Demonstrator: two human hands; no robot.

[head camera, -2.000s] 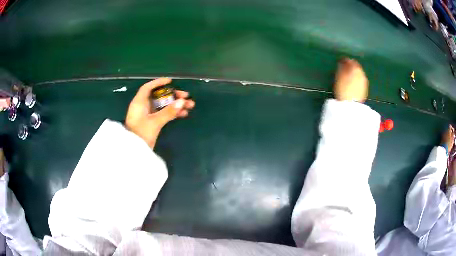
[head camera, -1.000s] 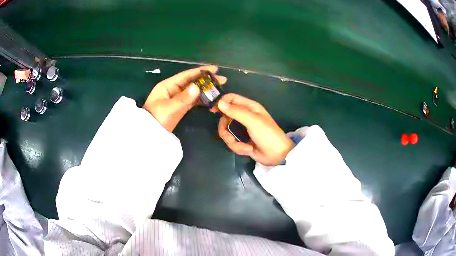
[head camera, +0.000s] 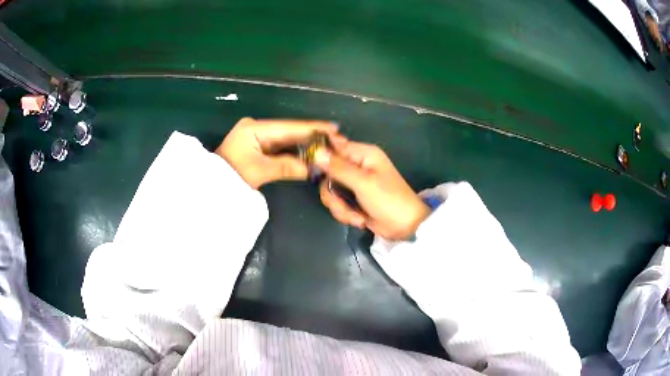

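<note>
A small dark electronic module (head camera: 316, 152) with a yellow-amber face is held between my two hands, blurred and mostly covered by fingers. My left hand (head camera: 273, 153) grips it from the left between thumb and fingers. My right hand (head camera: 376, 187) touches it from the right with thumb and fingertips. A second dark squarish module (head camera: 342, 193) sits in the curled fingers of my right hand, mostly hidden. A blue wrist strap (head camera: 433, 202) shows at my right cuff.
Several round clear-rimmed parts (head camera: 59, 150) and a pink-white block (head camera: 32, 104) lie at left by a grey guide (head camera: 29, 66). Red round pieces (head camera: 603, 203) lie at right. Modules (head camera: 622, 157) sit on the far-right belt. A white scrap (head camera: 228, 97) lies near the seam. Coworkers' sleeves (head camera: 646, 316) show at both sides.
Since two seconds ago my right hand has come back from the belt to meet my left, with a second module in it. In the last second the module between my hands has turned and become more covered.
</note>
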